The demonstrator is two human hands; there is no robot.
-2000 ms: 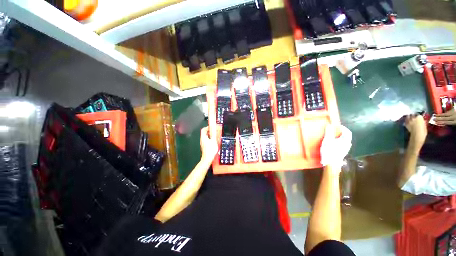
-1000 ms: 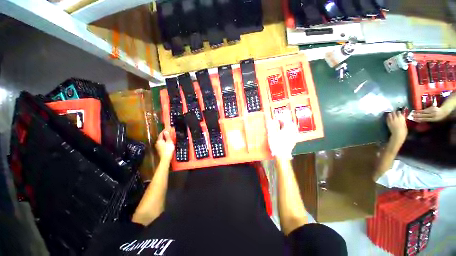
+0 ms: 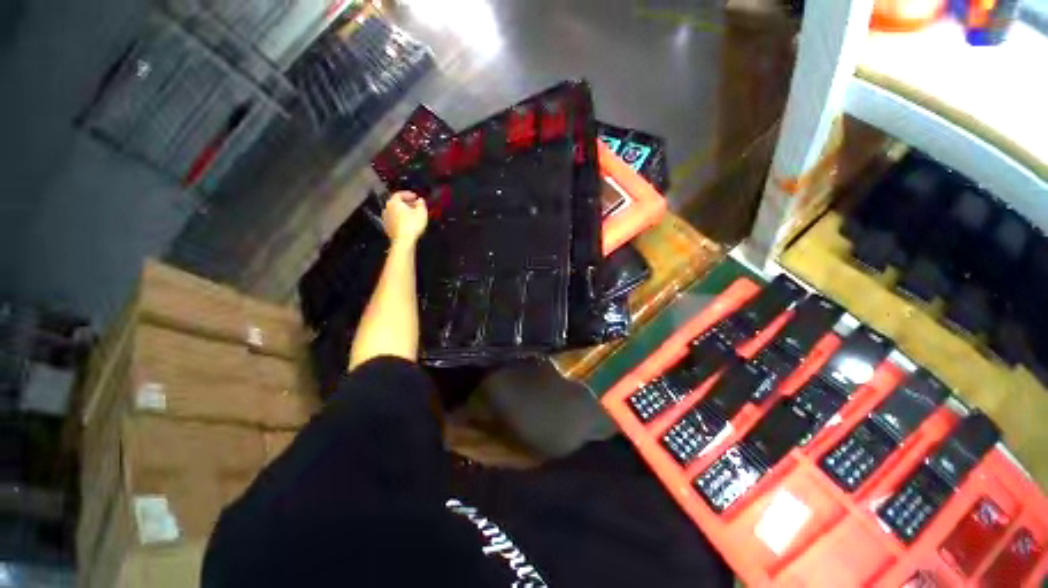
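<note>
My left hand (image 3: 405,216), bare, is at the left side of the large black blister tray (image 3: 506,241), its fingers bent. It is too small to tell whether it grips anything. Several red phones (image 3: 523,129) lie in the tray's far pockets; the near pockets hold none. The orange-red work tray (image 3: 753,517) lies on the bench at lower right. It holds several open flip phones (image 3: 736,408) in two rows, a pale rectangle (image 3: 783,520) in a pocket and red phones (image 3: 975,538) at its right end. My right hand is not in view.
Another orange-red tray (image 3: 644,218) lies beside the black stack. Brown cartons (image 3: 195,425) stand at left. A white shelf post (image 3: 804,126) rises at right, with dark trays (image 3: 954,230) behind it. A small red-pocketed tray (image 3: 416,144) sits behind my hand.
The view has turned left toward the black stack. My left hand has left the work tray's edge and reached to the black tray. My right hand has gone out of view.
</note>
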